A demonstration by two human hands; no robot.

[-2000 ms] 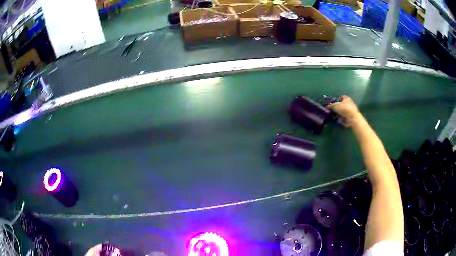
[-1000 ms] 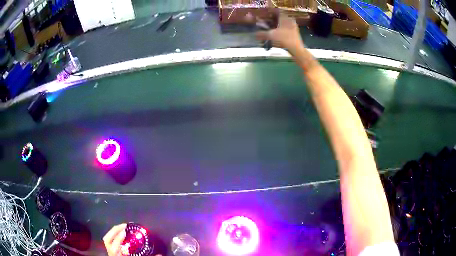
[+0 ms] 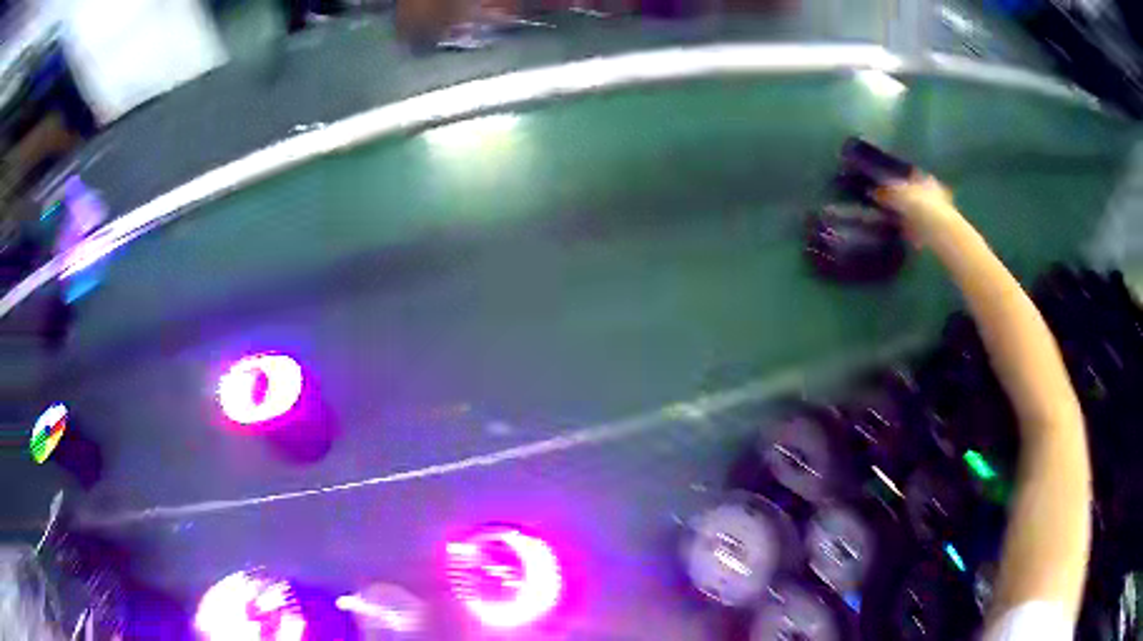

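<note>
The picture is blurred. My right hand [image 3: 921, 207] is at the far right of the green bench, with its fingers closed on the end of a lying black can [image 3: 874, 165]. Another black can [image 3: 859, 248] lies just nearer, below the hand. A pink-lit LED unit [image 3: 505, 576] stands at the bottom middle. A second bright unit [image 3: 255, 610] glows at the bottom left; I cannot make out my left hand there. A small clear jar [image 3: 389, 607] is between these two units.
A lit can [image 3: 261, 388] and a multicolour-lit one [image 3: 48, 433] are on the bench at left. Dense black housings [image 3: 1103, 376] and round dotted tops [image 3: 733, 551] fill the lower right. White cables [image 3: 23, 601] lie bottom left. A pale rail [image 3: 602, 78] crosses the far side.
My right hand has come back from over the far boxes to the black cans at right. The bottom-left unit has turned from red to bright pink-white. My left hand no longer shows.
</note>
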